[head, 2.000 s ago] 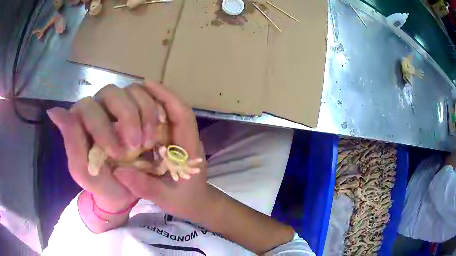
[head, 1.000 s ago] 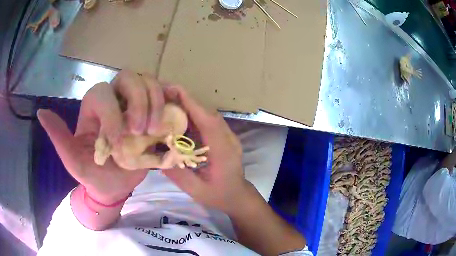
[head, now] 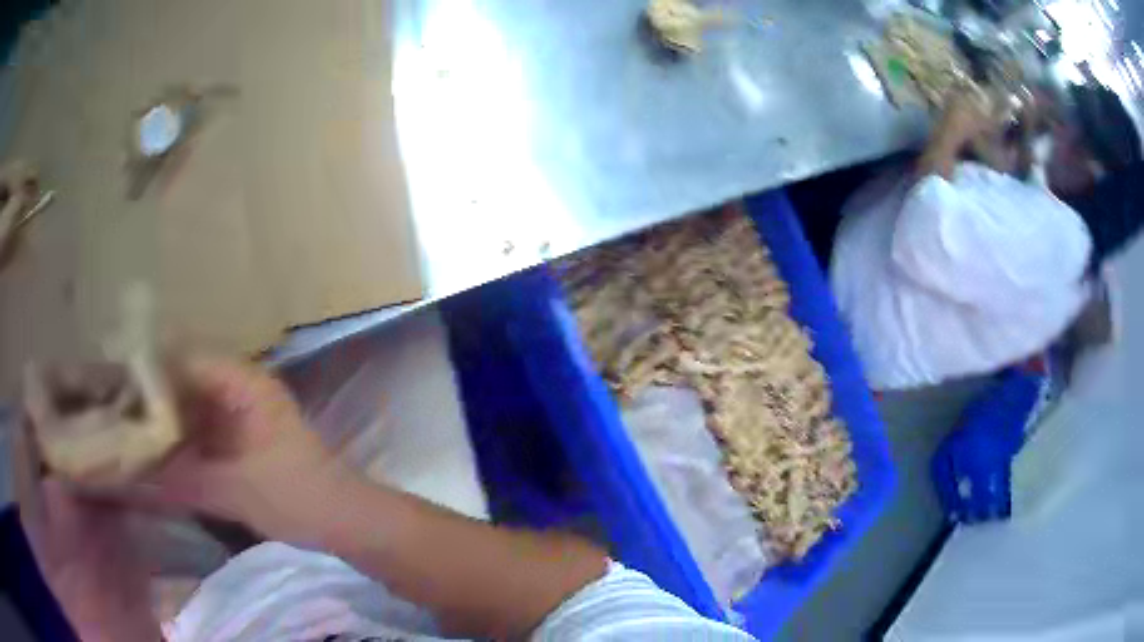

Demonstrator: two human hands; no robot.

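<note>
A tan joined figure (head: pixel 107 439) is at the lower left, blurred, with a limb pointing up. My right hand (head: pixel 238 420) is at its right side with the fingers on it. My left hand (head: pixel 82 546) is below it at the left edge, partly cut off and blurred, and supports the figure from underneath. The yellow-green band seen before cannot be made out.
Stained cardboard (head: pixel 289 163) lies on the metal bench (head: pixel 577 126) with a white cap (head: pixel 158 129). A tan piece (head: pixel 677 23) lies farther right. A blue crate (head: pixel 784 615) of tan limbs (head: pixel 740 364) stands at my right. Another person (head: pixel 953 270) sits beyond it.
The view has swung right, so my hands and the figure now show at the far left. The crate and the neighbouring person show more fully. Both hands still hold the figure.
</note>
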